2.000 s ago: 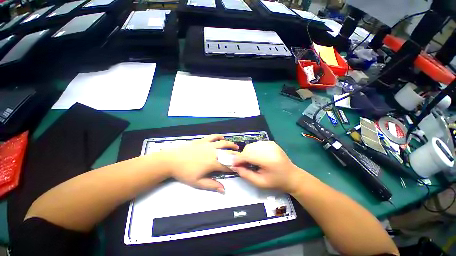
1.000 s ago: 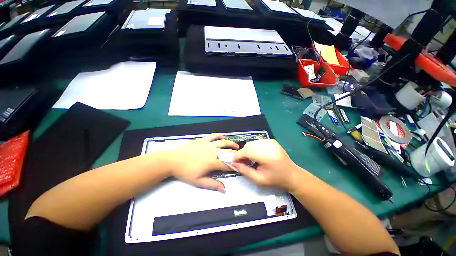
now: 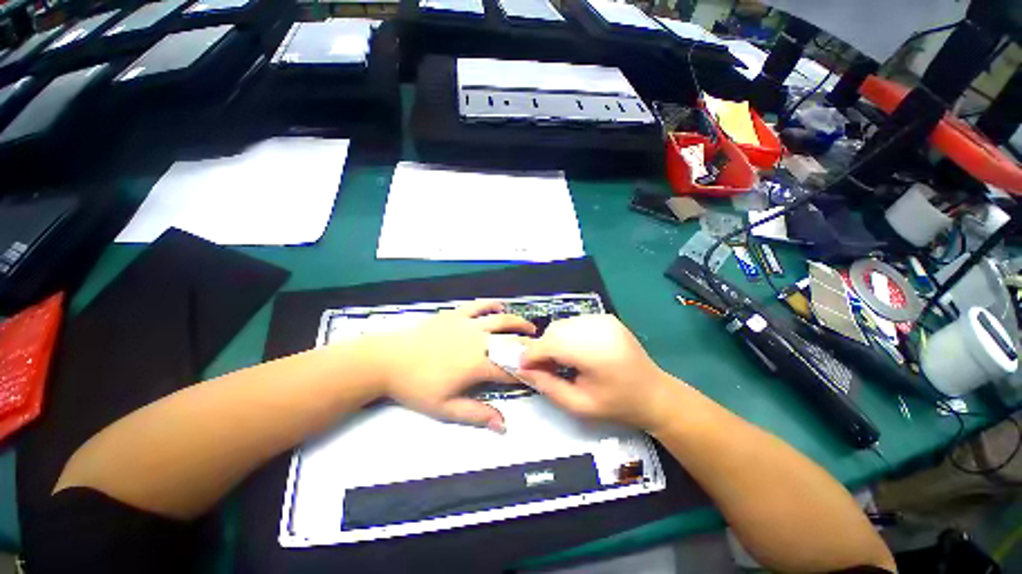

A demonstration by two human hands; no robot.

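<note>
A pale laptop case [image 3: 448,448] lies open on a black foam mat [image 3: 661,510]. A green circuit board [image 3: 549,306] shows along its upper edge, partly covered by my hands. A long black strip [image 3: 448,497] lies along its lower part, with a small brown-orange piece [image 3: 630,471] at the lower right corner. My left hand [image 3: 454,364] rests flat over the case, fingers spread, palm down. My right hand [image 3: 588,364] pinches a small white pad [image 3: 508,353] against the board area beside my left fingers. What lies beneath the hands is hidden.
White sheets [image 3: 480,211] lie behind the case. A long black tool [image 3: 801,370], tape roll [image 3: 882,289] and white cup [image 3: 966,353] are at right. Red bins [image 3: 711,166] stand back right. Red bubble-wrap [image 3: 25,364] is at left. Panels [image 3: 555,92] stand on black supports behind.
Both hands stay in nearly the same place. The white pad between the fingers shifts and tilts very slightly.
</note>
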